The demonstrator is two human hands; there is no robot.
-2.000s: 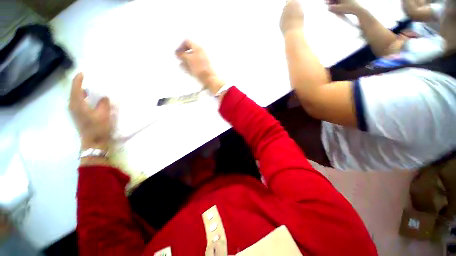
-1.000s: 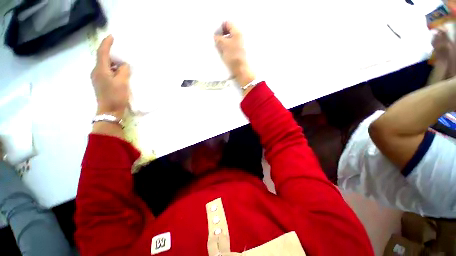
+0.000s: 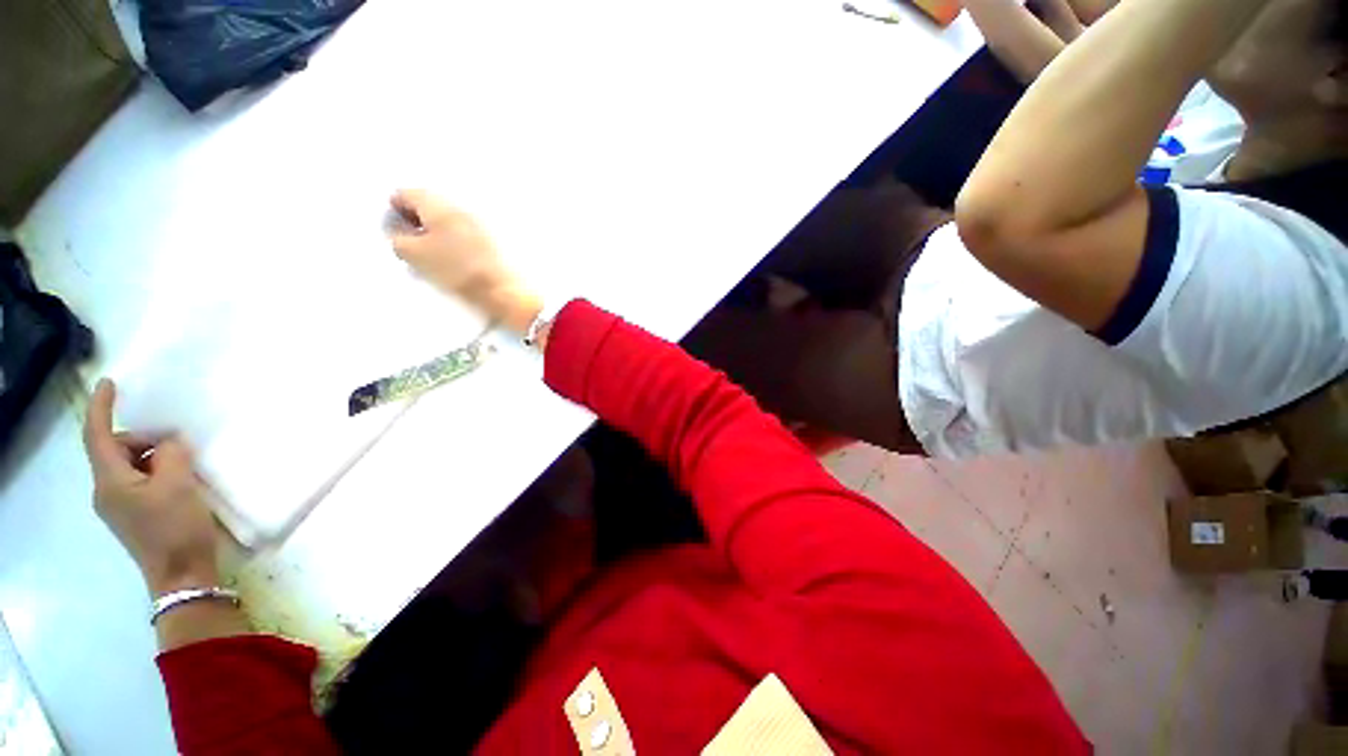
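A flat white sheet or sleeve pack (image 3: 274, 473) lies on the white table, with a rounded corner towards me. Overexposure hides most of its outline. My left hand (image 3: 155, 502) is at its left edge, index finger extended and thumb apart; whether it grips the edge is unclear. My right hand (image 3: 451, 259) is over the white surface with fingers curled; I cannot tell if anything is inside them. A thin strip, dark at one end and yellowish-olive along its body, perhaps a cutter (image 3: 421, 380), lies just below my right wrist.
A crumpled black bag (image 3: 237, 45) is at the far side, and another black bag (image 3: 30, 332) is at the left edge. Ragged yellow tape (image 3: 303, 613) is near the front edge. A person in a white shirt (image 3: 1050, 340) sits at right. Cartons (image 3: 1234, 532) stand on the floor.
The view has turned and shifted. My right hand's fingers stay curled and my left hand remains at the left. The neighbour's raised arm shows nearer. The strip still lies near my right wrist.
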